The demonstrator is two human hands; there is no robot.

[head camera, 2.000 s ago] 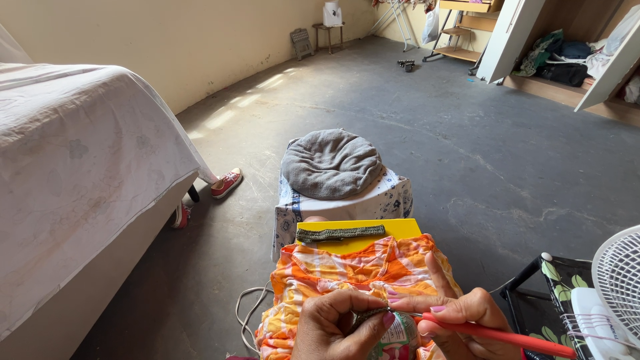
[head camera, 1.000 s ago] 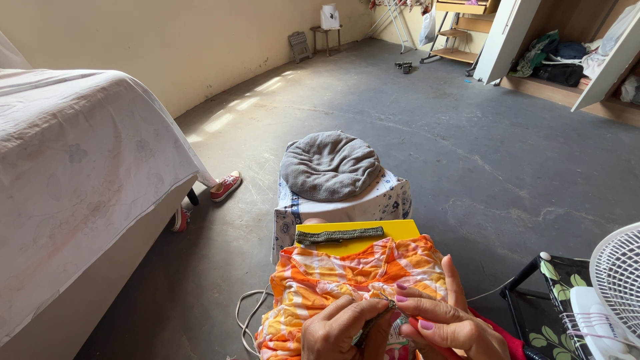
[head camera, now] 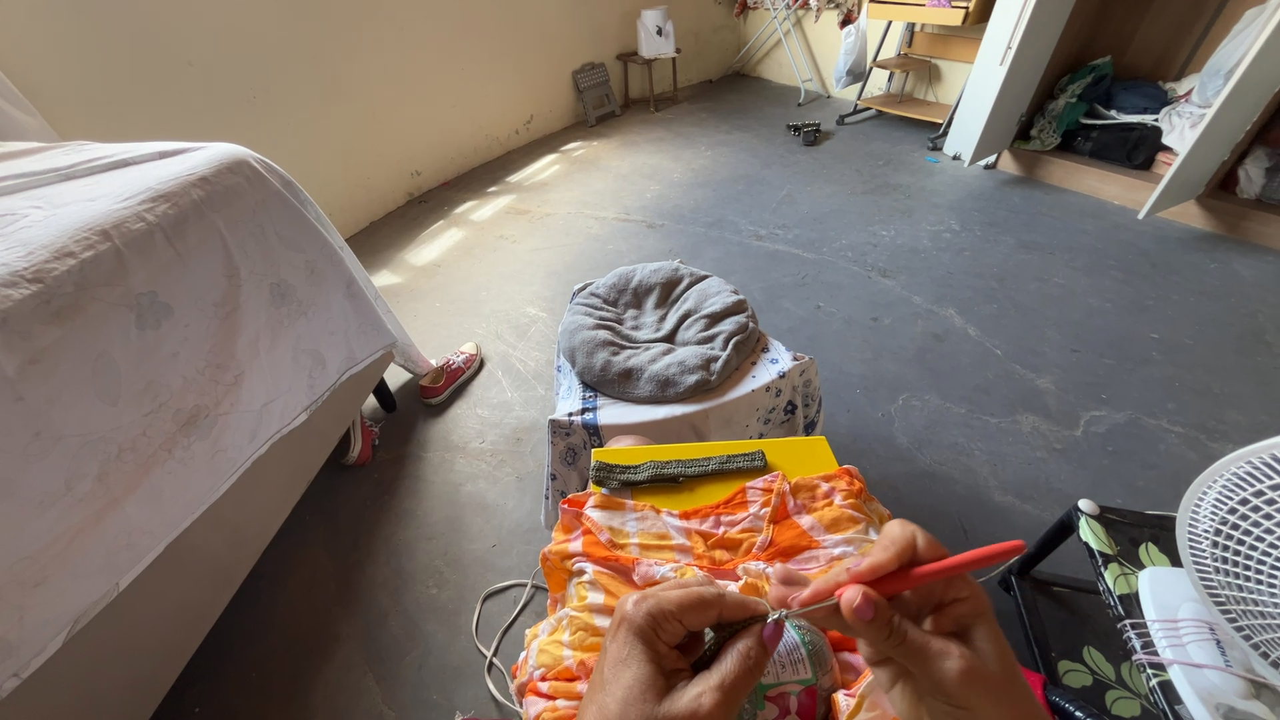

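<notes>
At the bottom of the head view my left hand (head camera: 680,650) pinches a small piece of dark green crochet (head camera: 728,636). My right hand (head camera: 915,625) holds a crochet hook with a red handle (head camera: 930,570), its metal tip at the stitches by my left fingertips. Behind the work a ball of yarn with a paper label (head camera: 800,665) rests on orange and white patterned cloth (head camera: 680,550). Beyond the cloth, a finished-looking dark green crochet strip (head camera: 680,468) lies across a yellow board (head camera: 800,458).
A grey round cushion (head camera: 660,330) tops a cloth-covered seat (head camera: 690,420) ahead. At left stands a bed with a pale sheet (head camera: 180,300), red sneakers (head camera: 451,373) beside it. A white fan (head camera: 1240,540) and a black rack with leaf-patterned fabric (head camera: 1110,600) are close at right.
One second ago the red handle was mostly hidden behind my right hand; now it points up and to the right. My right hand has turned, and the hook's metal shaft shows at the stitches.
</notes>
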